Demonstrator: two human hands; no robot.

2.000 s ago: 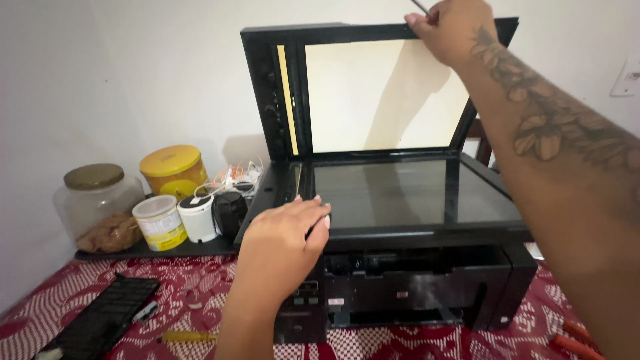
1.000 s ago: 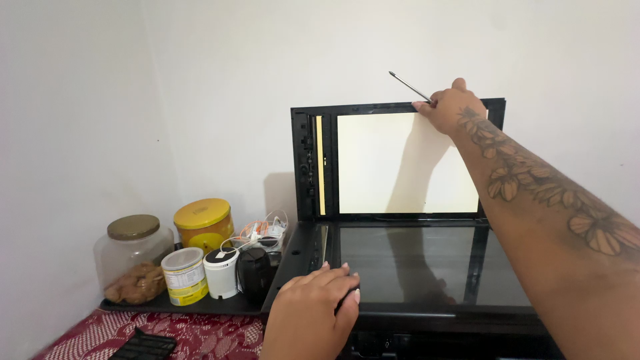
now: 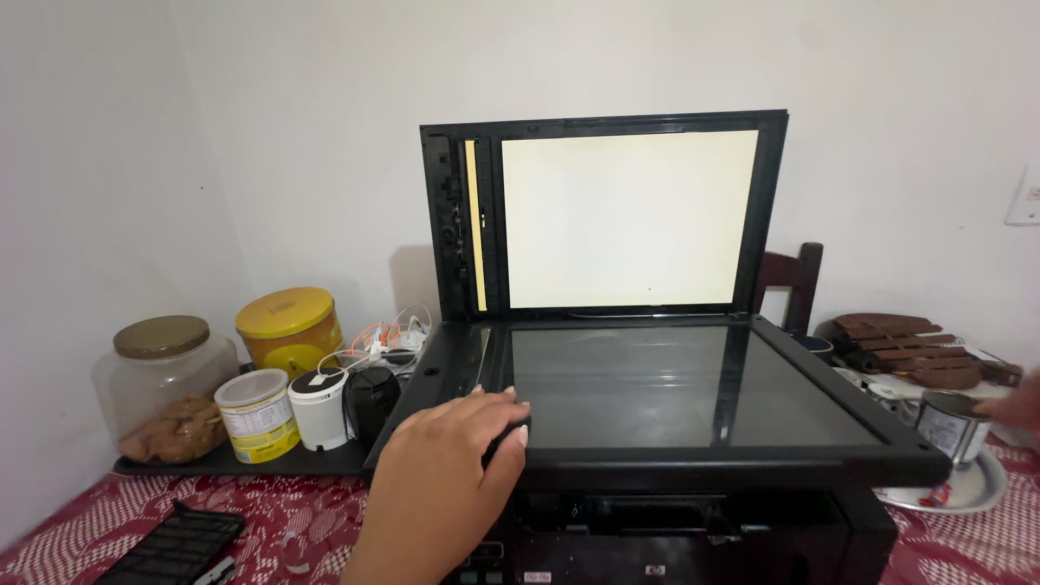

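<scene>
A black HP multifunction printer (image 3: 691, 470) stands with its scanner lid (image 3: 772, 211) raised, showing the lid's white backing pad (image 3: 630, 219). My left hand (image 3: 455, 471) rests on the left front part of the scanner bed, beside the scanner glass (image 3: 626, 390), its fingers curled; whether something small is under them is hidden. Only a blurred bit of my right hand (image 3: 1016, 410) shows at the right edge, near an open metal can (image 3: 951, 426) on a metal plate (image 3: 983, 491). What that hand holds, if anything, cannot be made out.
At the left, a jar (image 3: 166, 390), a yellow tub (image 3: 284, 325), a small can (image 3: 258, 418), a white device (image 3: 318, 410) and cables stand along a black tray (image 3: 154, 469). A black slotted panel (image 3: 175, 544) lies on the red patterned cloth. A brown slatted object (image 3: 910, 349) and a chair are at right.
My right hand has let go of the raised lid's top edge and moved down to the far right. The thin tool it held is out of sight. My left hand stays on the scanner bed.
</scene>
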